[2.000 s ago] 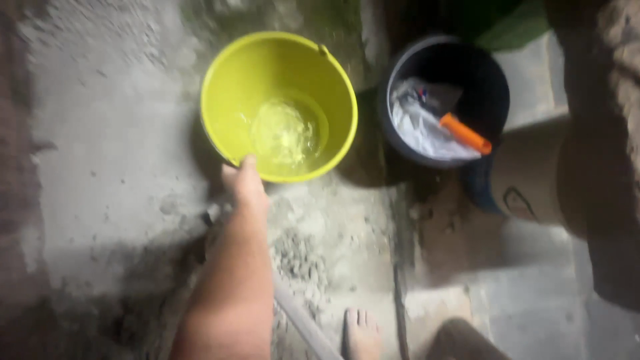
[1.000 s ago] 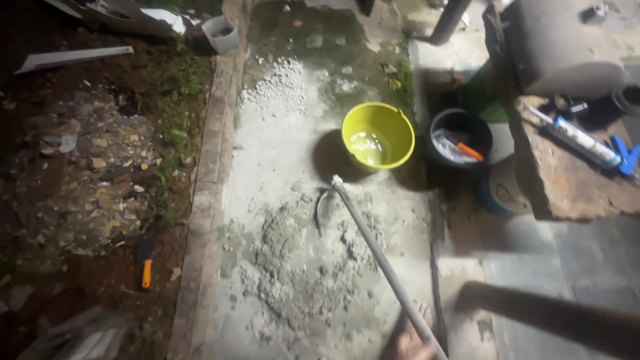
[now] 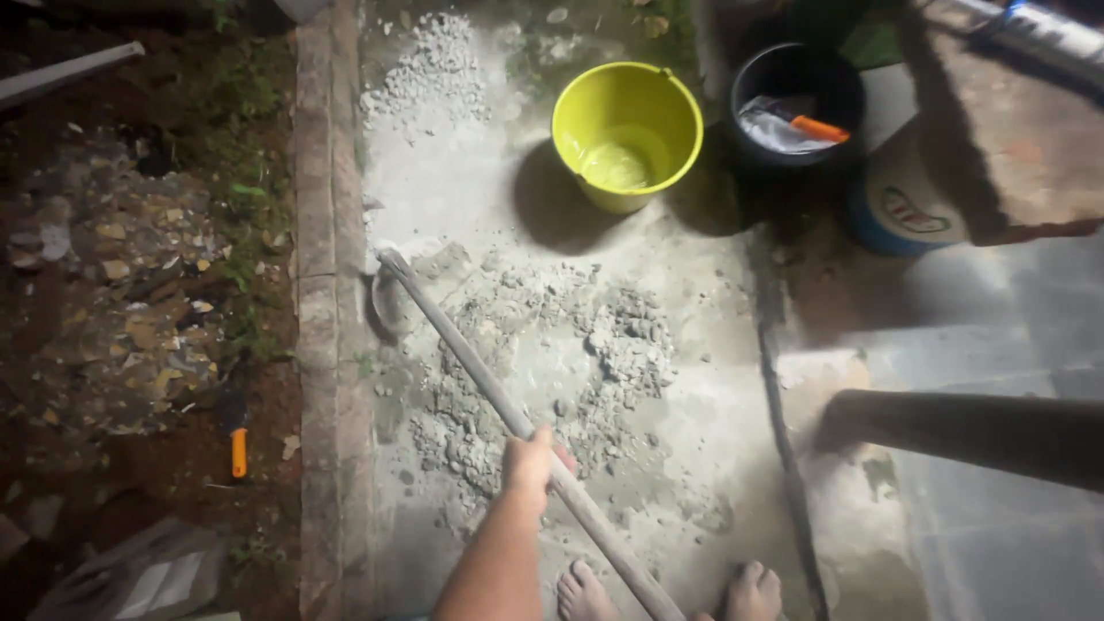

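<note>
My left hand (image 3: 536, 466) is closed around the middle of the long handle of a hoe (image 3: 466, 349). The handle slants from the bottom edge up to the left, where the curved metal blade (image 3: 388, 302) rests by the brick edging. Below and right of the blade, wet grey mortar (image 3: 634, 336) lies in a rough, lumpy ring on the concrete, with a smoother wet patch in its middle. A yellow bucket (image 3: 628, 129) with some water in it stands beyond the mortar. Just a sliver of skin, apparently my right hand (image 3: 702, 617), shows beside the handle at the bottom edge.
A black bucket (image 3: 798, 56) holds a plastic bag and an orange-handled tool. Beside it are a printed pail (image 3: 914, 203) and a rough slab (image 3: 1018, 147) bearing a sealant tube. A dark post (image 3: 966, 431) stands right; brick edging (image 3: 317, 345) runs left. My bare feet are below.
My left hand was at the yellow bucket's rim two seconds ago; now it grips the hoe handle. Since one second ago the hoe blade has moved left across the concrete to the brick edging.
</note>
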